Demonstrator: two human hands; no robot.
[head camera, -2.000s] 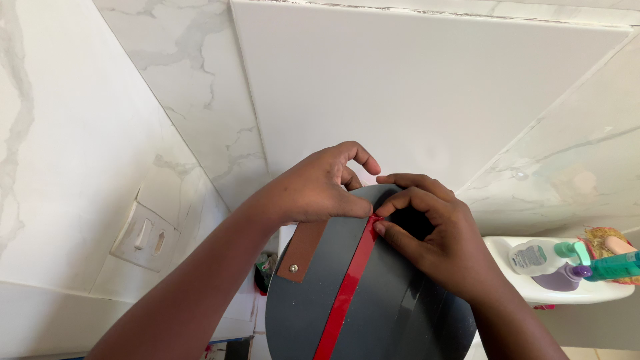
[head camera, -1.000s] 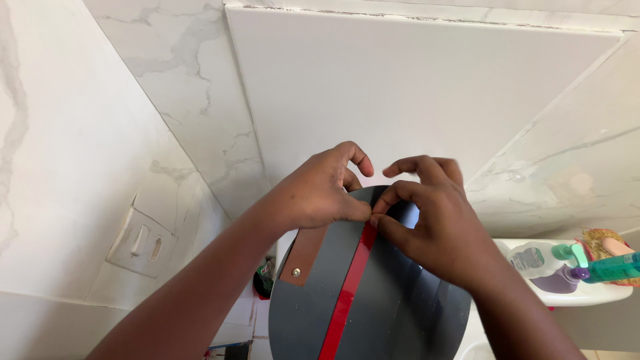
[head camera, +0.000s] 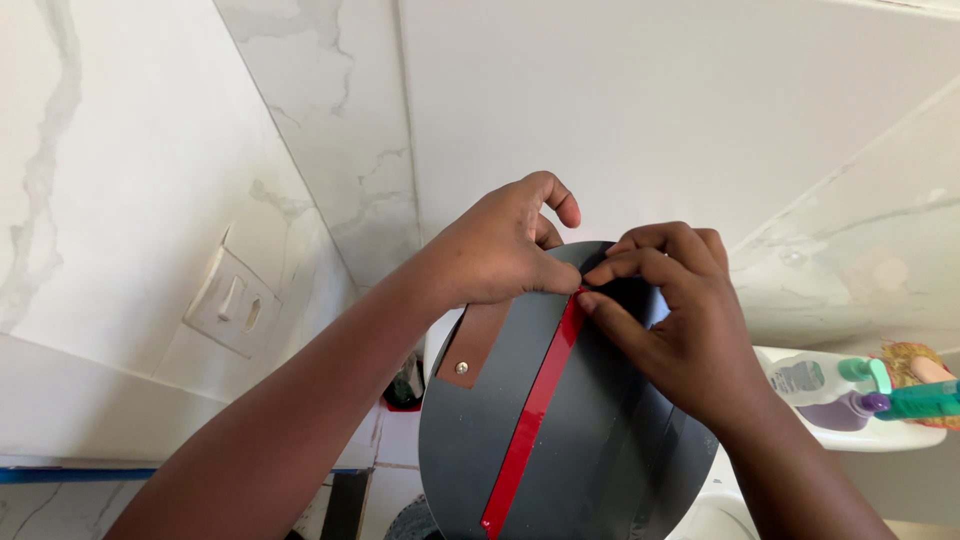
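Note:
A dark grey oval panel (head camera: 480, 435) lies below my hands. A glossy red strip (head camera: 532, 412) runs slantwise across it, from near the lower edge up to my fingertips. My left hand (head camera: 517, 240) rests its thumb at the strip's upper end, its other fingers curled above the panel's rim. With thumb and forefinger, my right hand (head camera: 667, 300) pinches at that same end. Left of the strip, a brown leather-like strap (head camera: 476, 337) is fixed to the panel by a screw; its upper part is hidden behind my left hand.
White marbled walls stand around, with a wall switch plate (head camera: 234, 301) at left. At right, a white ledge (head camera: 892, 439) holds a clear pump bottle (head camera: 802, 376), a purple bottle (head camera: 836, 412), a teal bottle (head camera: 926, 401) and a netted sponge (head camera: 911, 356).
The raised fingers of my right hand have come down and curled closer to the panel. Both hands stay at the red strip's upper end. The view has shifted.

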